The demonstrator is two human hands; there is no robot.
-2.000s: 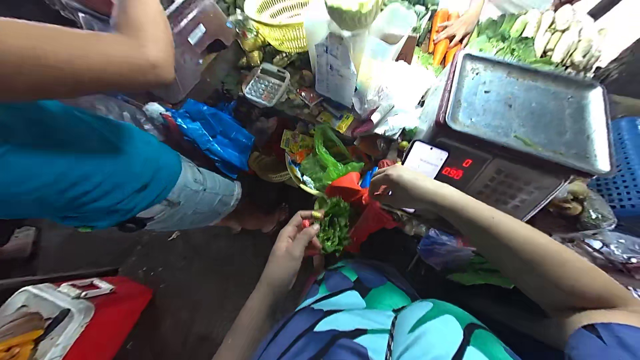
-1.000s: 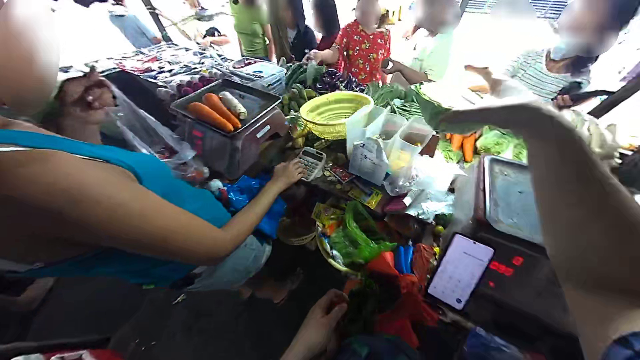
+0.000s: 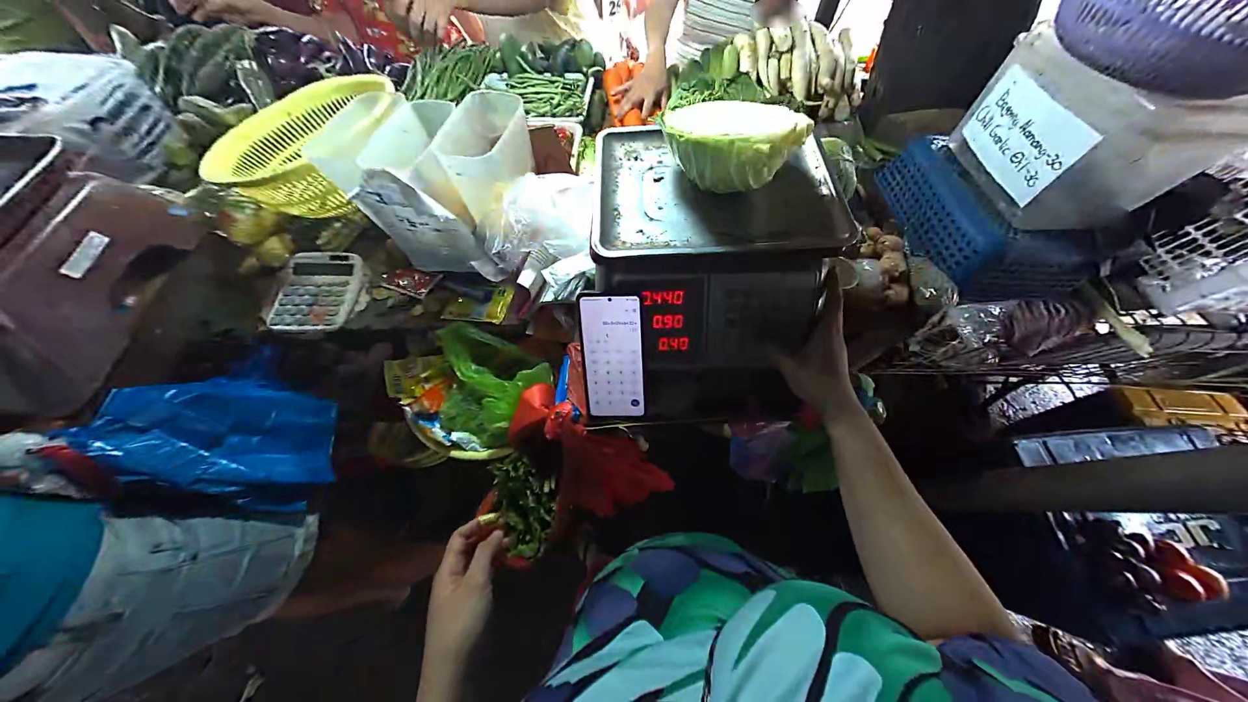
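Observation:
A cut cabbage (image 3: pixel 736 146) rests on the metal pan (image 3: pixel 643 219) of a digital scale, whose red digits are lit. My right hand (image 3: pixel 824 356) lies against the right side of the scale body (image 3: pixel 731 322); its fingers are partly hidden in shadow. A phone (image 3: pixel 611 356) showing a calculator stands upright against the scale's front left. My left hand (image 3: pixel 478 546) pinches a small yellowish piece beside leafy greens (image 3: pixel 526 507), which hang below a red plastic bag (image 3: pixel 604 468). A green plastic bag (image 3: pixel 487 390) lies in a basket just above.
A white calculator (image 3: pixel 314 292), a yellow basket (image 3: pixel 283 146) and clear plastic containers (image 3: pixel 439 156) stand left of the scale. A blue crate (image 3: pixel 965 214) is at right. Across the stall, another person's hand (image 3: pixel 643 90) touches carrots (image 3: pixel 624 83). A blue bag (image 3: pixel 214 429) lies left.
The cabbage now sits on the scale pan, which was bare two seconds ago. My right hand has moved from near the phone to the scale's side. The view has tilted up, then down.

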